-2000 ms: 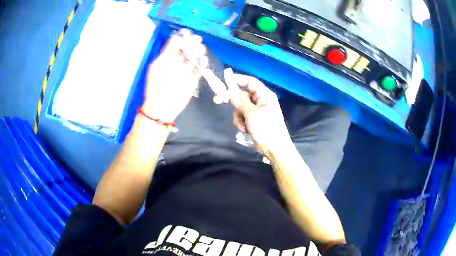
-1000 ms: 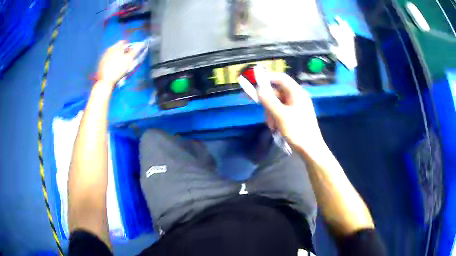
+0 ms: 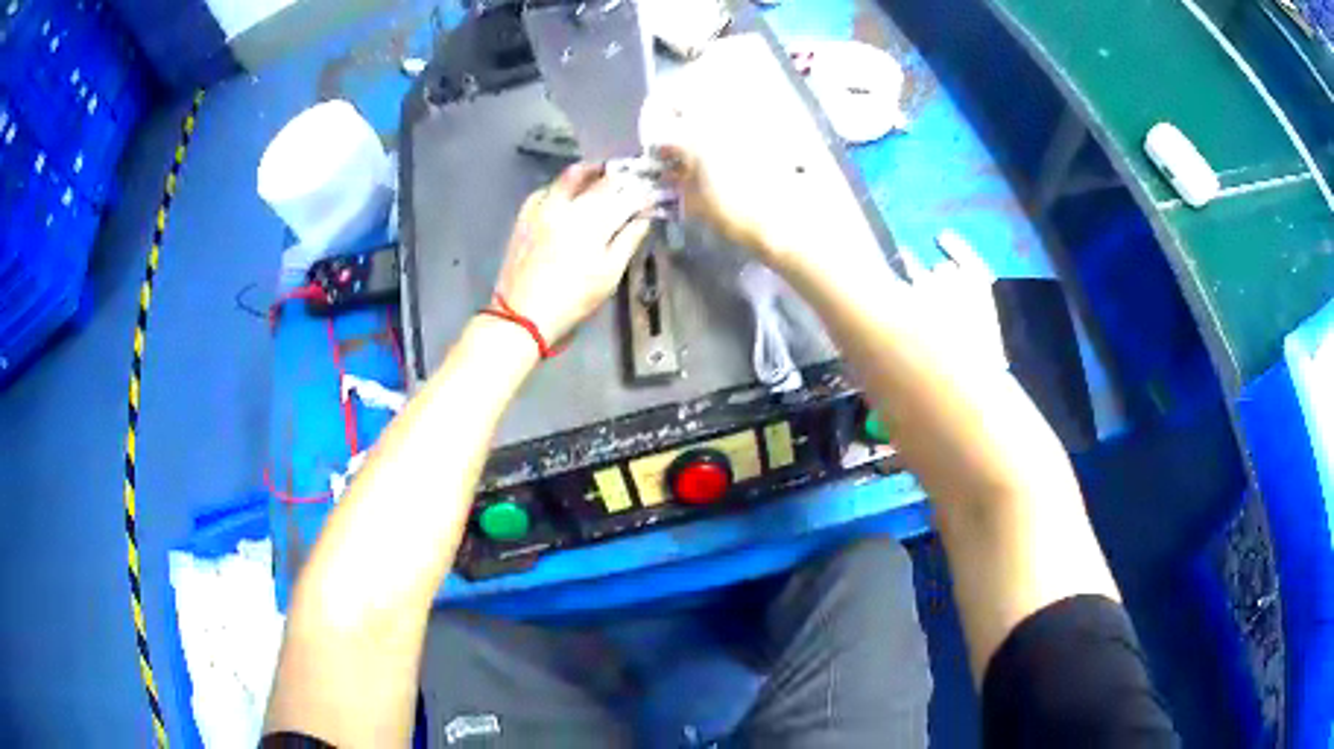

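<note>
My left hand (image 3: 568, 246) and my right hand (image 3: 705, 190) meet at the fixture, just under the wide grey horn (image 3: 588, 66). Their fingertips are close together around a small whitish part, mostly hidden by the fingers. A coiled white cable (image 3: 770, 331) trails from under my right hand onto the machine's base plate (image 3: 483, 271). The slotted dark bar (image 3: 653, 315) of the fixture runs toward me below the fingers. What exactly my left fingertips hold cannot be made out.
The front panel has a red button (image 3: 699, 477) and green buttons (image 3: 505, 520), the right one partly behind my forearm. Left are a white roll (image 3: 325, 168), black meter (image 3: 356, 278) and red leads. Right are another roll (image 3: 853, 91), a black rectangle (image 3: 1042, 351) and a green surface (image 3: 1083, 88).
The view has shifted so the machine sits centrally. My left hand has moved from the bench left of the machine to the fixture. My right hand has moved forward from the panel with the cable.
</note>
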